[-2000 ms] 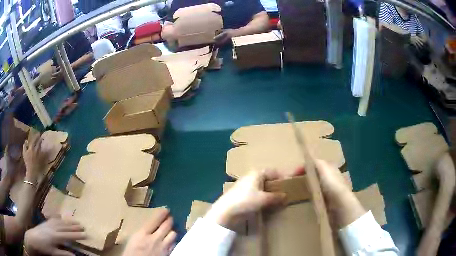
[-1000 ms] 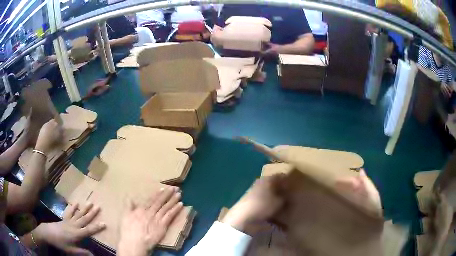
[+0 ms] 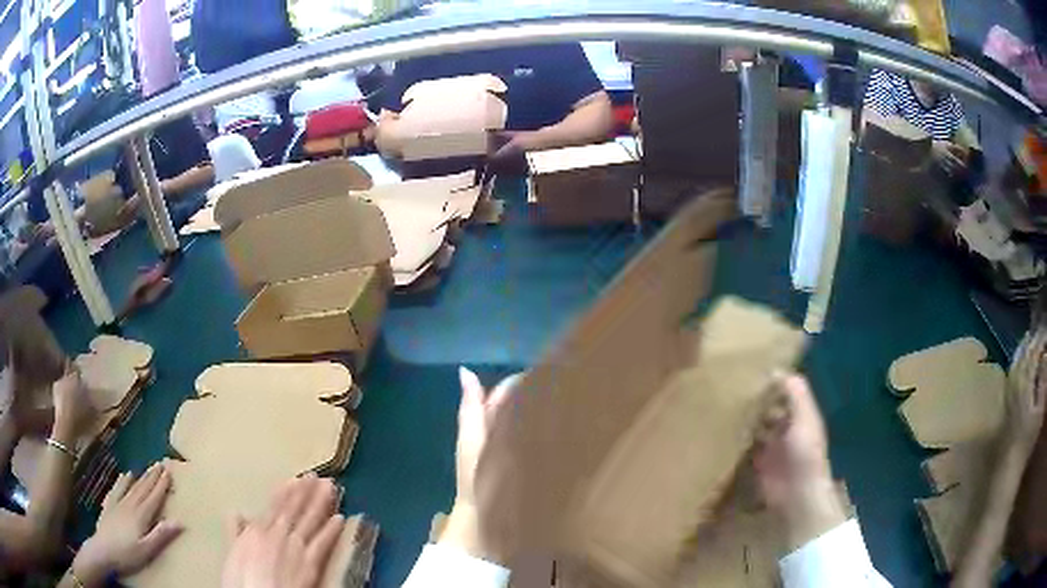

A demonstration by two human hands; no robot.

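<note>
A folded brown mailer box [image 3: 677, 425] is held up in front of me, tilted and blurred, its lid panel raised on the left. My left hand [image 3: 477, 465] is at the box's left side, partly hidden behind the lid panel. My right hand [image 3: 795, 454] grips the box's right edge. Flat box blanks [image 3: 735, 561] lie beneath it, mostly hidden by the box.
An open mailer box [image 3: 308, 310] stands at the left on the green tabletop [image 3: 459, 333]. A neighbour's hands rest on a stack of blanks [image 3: 270, 408]. Another stack [image 3: 947, 391] is at the right. A metal rail [image 3: 459, 32] crosses above; a white post [image 3: 817, 207] hangs at the right.
The box has come up off the blanks and turned, with its lid panel now upright at an angle. The neighbour's hands now press flat on their stack, where a partly folded blank was before.
</note>
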